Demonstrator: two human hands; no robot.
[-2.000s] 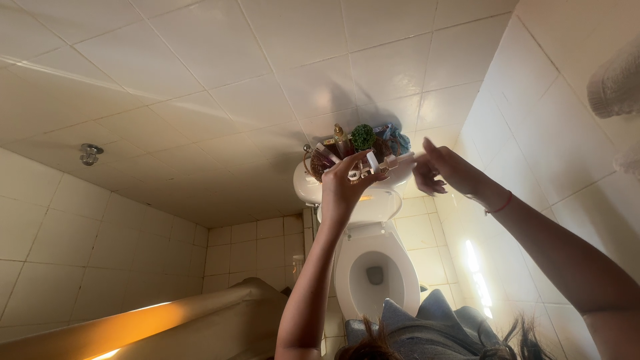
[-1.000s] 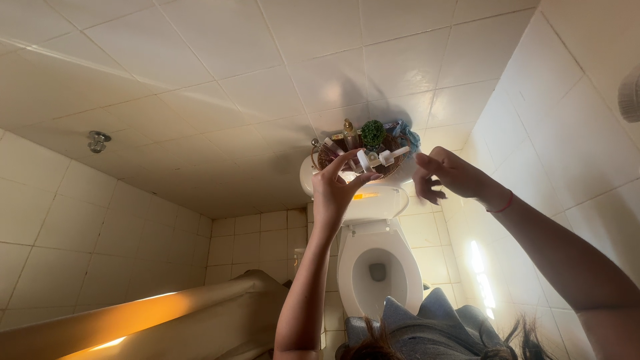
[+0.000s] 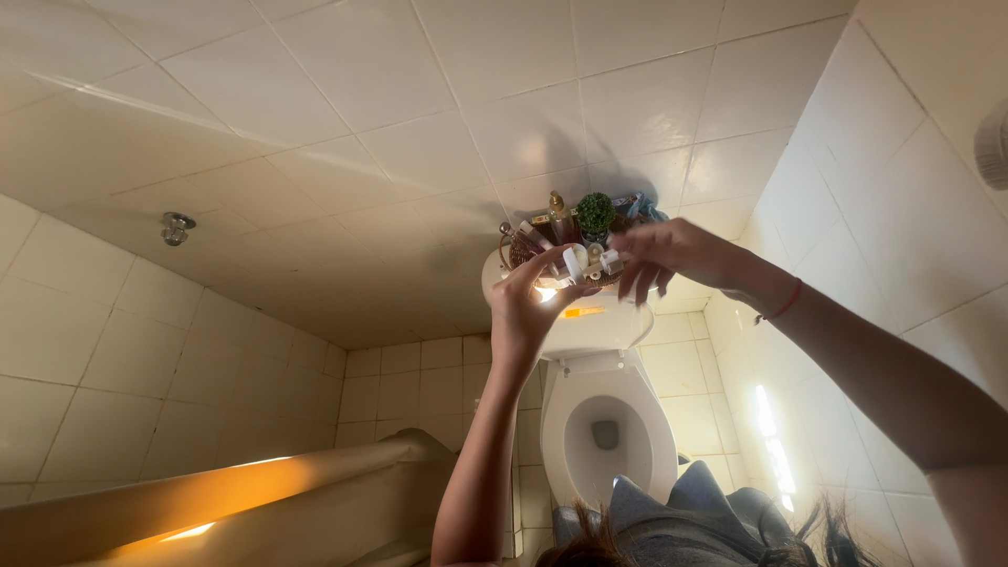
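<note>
My left hand [image 3: 526, 303] is raised over the toilet tank, with a small white object that has a round, disc-like end [image 3: 574, 264] between thumb and fingers. My right hand [image 3: 647, 256] is at the right end of this object, by a smaller white part [image 3: 609, 261]. Its fingers are bent and blurred, so whether they grip that part cannot be told. Just behind both hands is a brown wicker basket [image 3: 521, 250], holding a gold-topped bottle [image 3: 557, 216], a tube and other toiletries. A small round green plant [image 3: 596, 213] stands among them.
The white toilet tank [image 3: 494, 277] stands against the tiled wall, above the open toilet bowl [image 3: 608, 441]. Blue cloth or plastic [image 3: 646, 209] lies at the basket's right. A metal wall fitting [image 3: 176, 228] is at the left, and a pale curtain or cover [image 3: 315, 504] hangs lower left.
My right hand has moved left, from a little apart to the right end of the white object. My left hand still holds the object over the basket's front.
</note>
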